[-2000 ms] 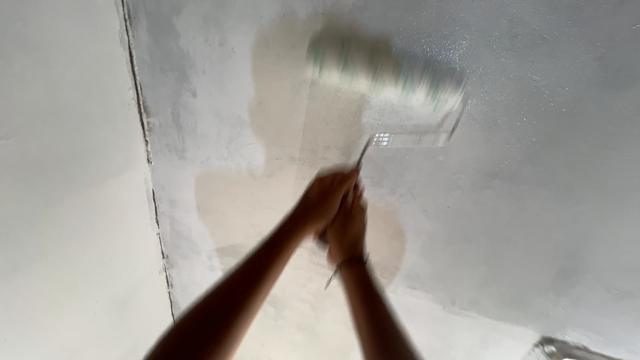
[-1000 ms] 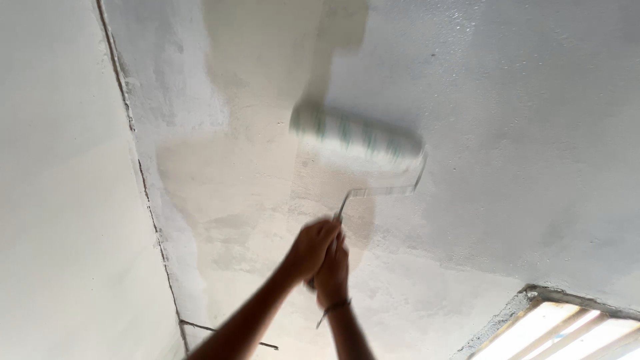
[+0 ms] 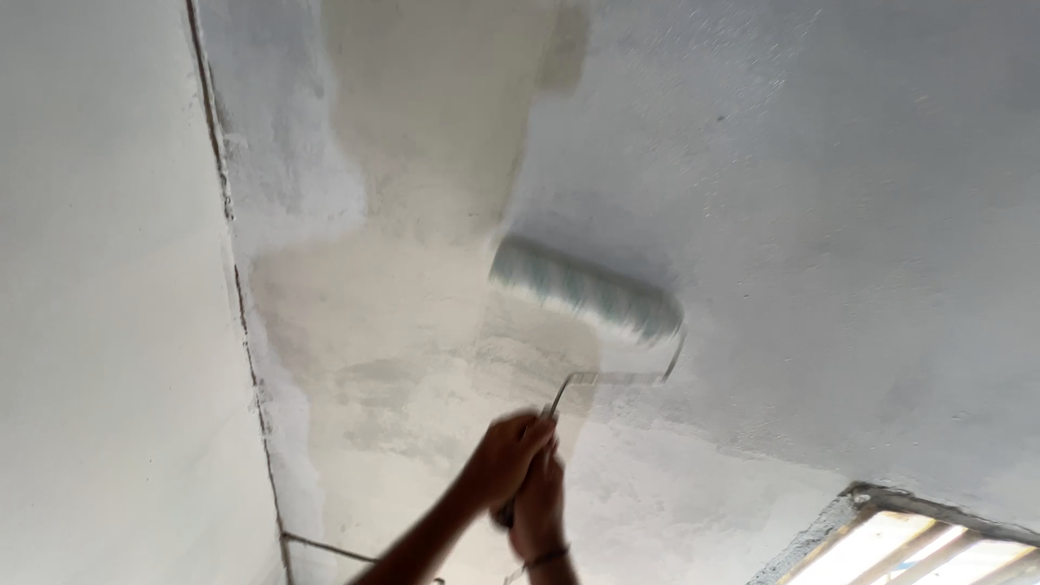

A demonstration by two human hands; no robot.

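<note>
My left hand (image 3: 513, 457) is wrapped around the upper part of a paint roller's handle (image 3: 505, 513). Just below and to the right, my right hand (image 3: 539, 500) grips the same handle, with a dark band on its wrist. The bent metal frame (image 3: 621, 379) rises from my hands to the roller cover (image 3: 587, 291), which is pale with greenish stripes and blurred. The cover lies tilted across the grey plaster ceiling (image 3: 812, 268), its left end by the edge of a beige damp-looking patch (image 3: 422, 325). Most of the handle is hidden by my fingers.
A pale wall (image 3: 114, 292) meets the ceiling along a dark crack (image 3: 244, 325) at the left. A shorter dark line (image 3: 329, 548) branches off low down. At the lower right is a rough-edged opening with bright light between slats (image 3: 910, 552).
The roller has moved across the ceiling, with both hands staying on its handle. The view has shifted, and more of the bright opening shows than two seconds ago.
</note>
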